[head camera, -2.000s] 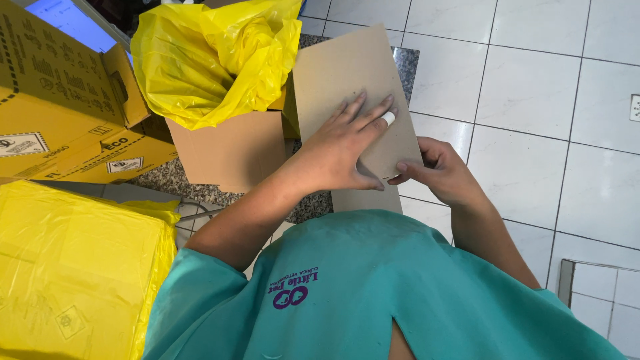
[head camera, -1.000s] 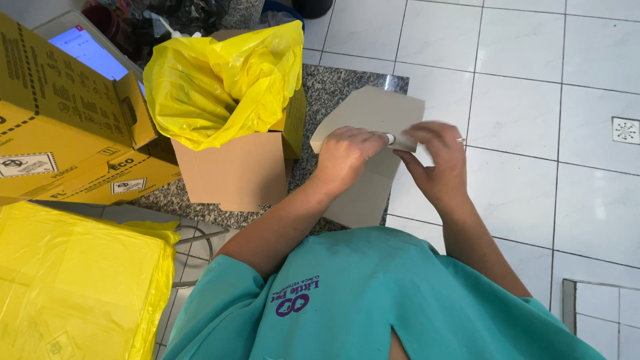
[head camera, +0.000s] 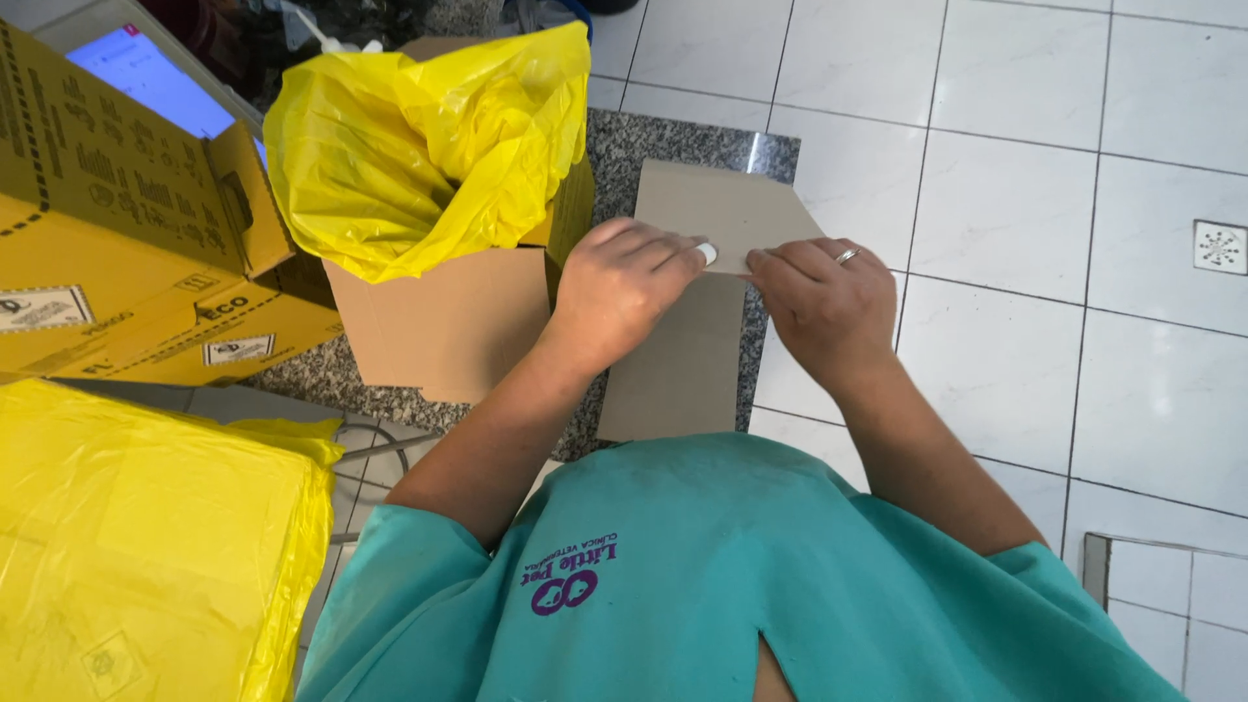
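A grey-brown cardboard piece (head camera: 726, 210) is pinched at its near edge by both hands. My left hand (head camera: 629, 283), with a white band on one finger, grips it from the left. Close by on the right, my right hand (head camera: 829, 302), wearing a ring, holds the same edge between thumb and fingers. A flat cardboard section (head camera: 673, 366) extends below them toward my body; whether it joins the upper piece is hidden. Left of the hands stands a cardboard box (head camera: 448, 327) with a yellow plastic bag (head camera: 429, 156) spread over its opening.
The work lies on a speckled granite countertop (head camera: 624, 136). Yellow printed cardboard boxes (head camera: 117, 224) stand at the left, beside a lit screen (head camera: 156, 78). A yellow plastic-covered box (head camera: 146, 546) is at the lower left. White floor tiles (head camera: 1014, 214) lie to the right.
The cardboard, upright and slanted two seconds ago, now has its upper part spread wider across the counter. Both hands have shifted to its near edge, and the right hand has closed on it.
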